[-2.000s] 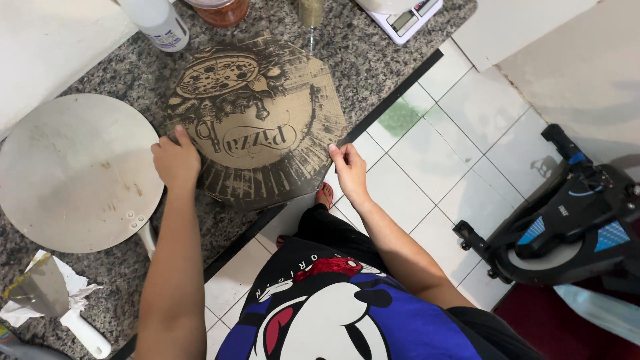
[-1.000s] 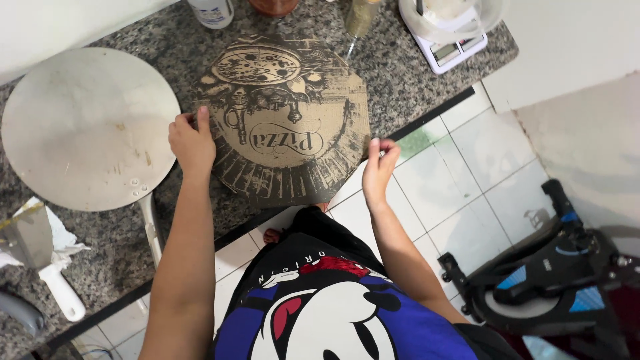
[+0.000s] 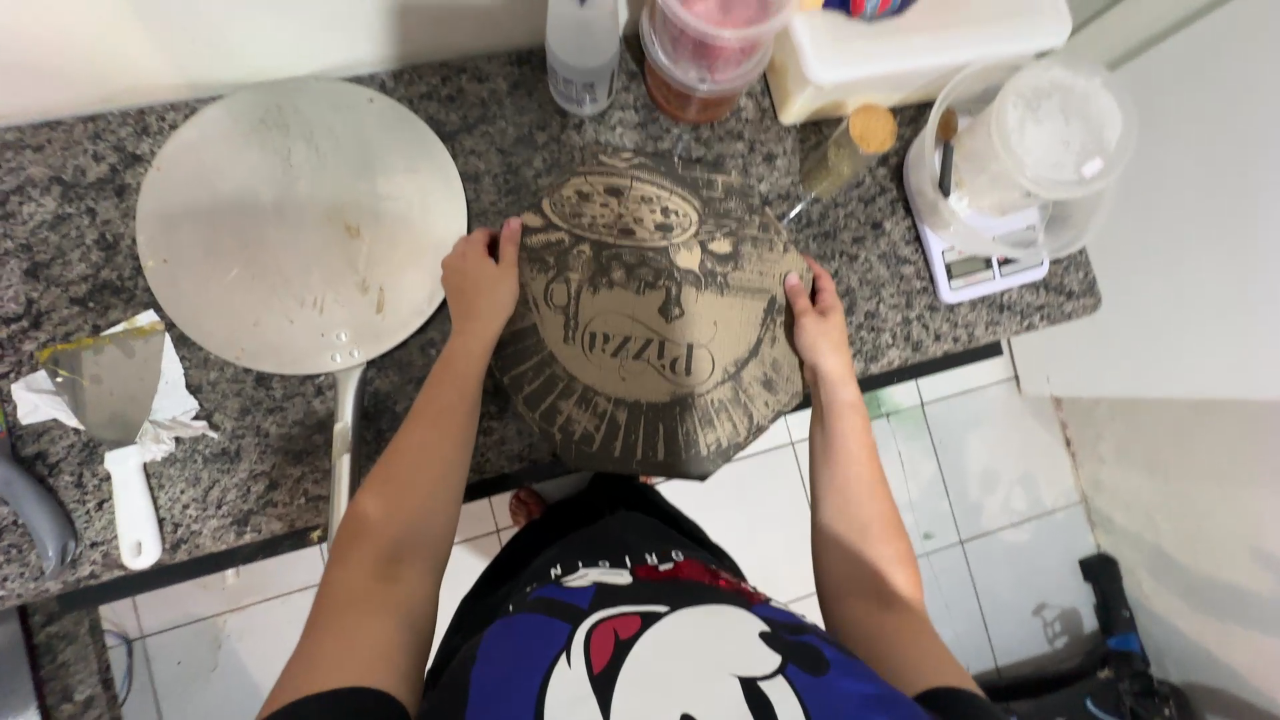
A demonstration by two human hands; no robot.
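An octagonal cardboard pizza box (image 3: pixel 650 310), printed in black, lies on the granite counter, with its near edge reaching past the counter's front. My left hand (image 3: pixel 483 280) holds its left side, thumb on top. At the right side my right hand (image 3: pixel 818 310) grips the edge, its thumb also on top. To the left of the box rests a round metal pizza peel (image 3: pixel 300 225), its handle pointing toward me. The undersides of both hands' fingers are partly hidden.
A white-handled scraper (image 3: pixel 130 500) lies on crumpled paper at left. Behind the box stand a spray bottle (image 3: pixel 583 60), stacked plastic tubs (image 3: pixel 700 70) and a cork-topped jar (image 3: pixel 845 155). A kitchen scale (image 3: pixel 985 275) bears containers at right. Tiled floor (image 3: pixel 960 470) lies below.
My right hand, which was off the box's edge with fingers apart one second ago, now grips its right side. The view has shifted.
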